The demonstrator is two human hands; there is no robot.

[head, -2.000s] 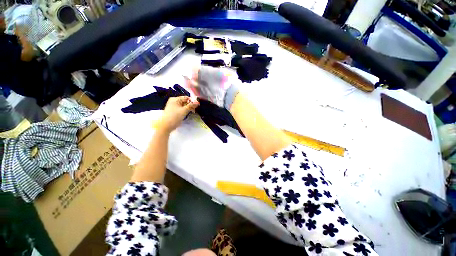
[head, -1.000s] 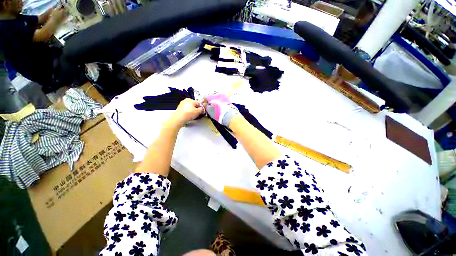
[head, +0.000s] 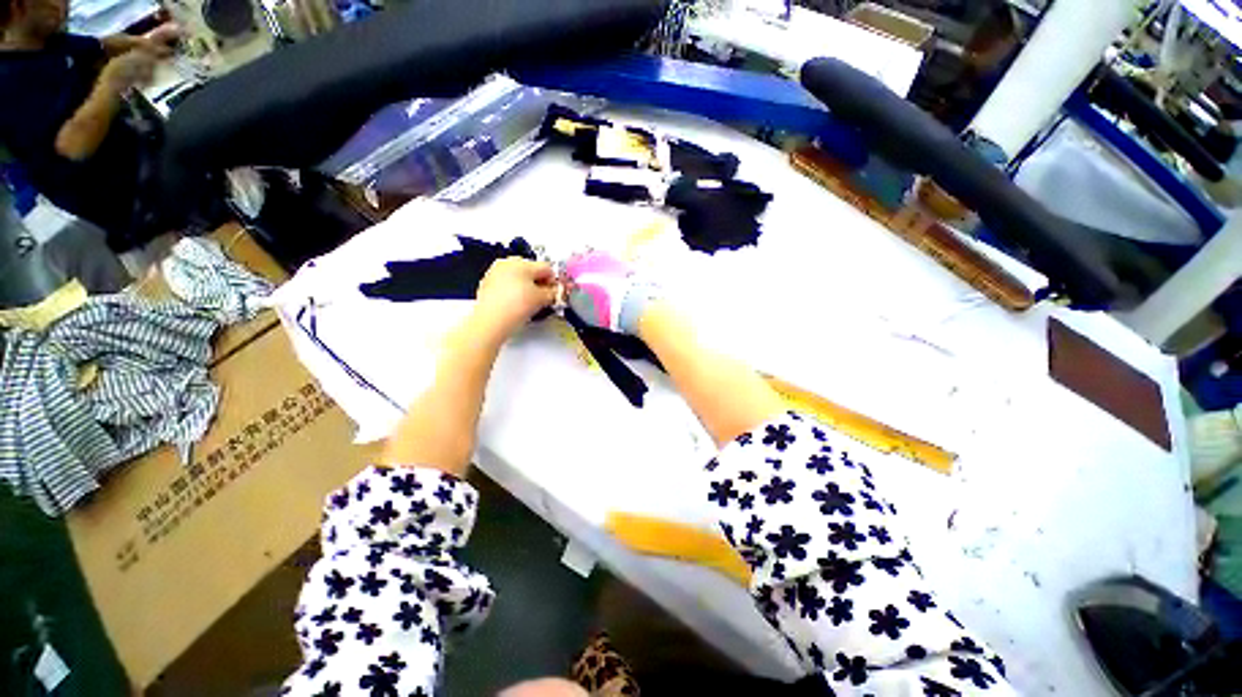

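A bundle of black cut pieces (head: 433, 272) lies on the white table, its ragged ends fanned to the left and strips running out to the lower right. My left hand (head: 515, 292), bare, pinches something small at the bundle's middle. My right hand (head: 601, 292), in a pink, white and grey glove, meets it there. A whitish tie seems to be between the fingers, mostly hidden. A straight yellow template (head: 865, 425) lies right of my right forearm. A curved yellow template (head: 674, 541) lies at the near edge, partly under my sleeve.
A tied black bundle (head: 719, 211) lies at the far edge. A steam iron (head: 1151, 637) stands at the lower right, with a brown-red pad (head: 1110, 383) beyond it. A cardboard box (head: 225, 504) with striped cloth (head: 116, 395) is at left. A person (head: 82, 109) works at upper left.
Since two seconds ago my gloved hand has come down against my left fingers at the bundle's middle. The view has shifted slightly, and a person has come into sight at upper left.
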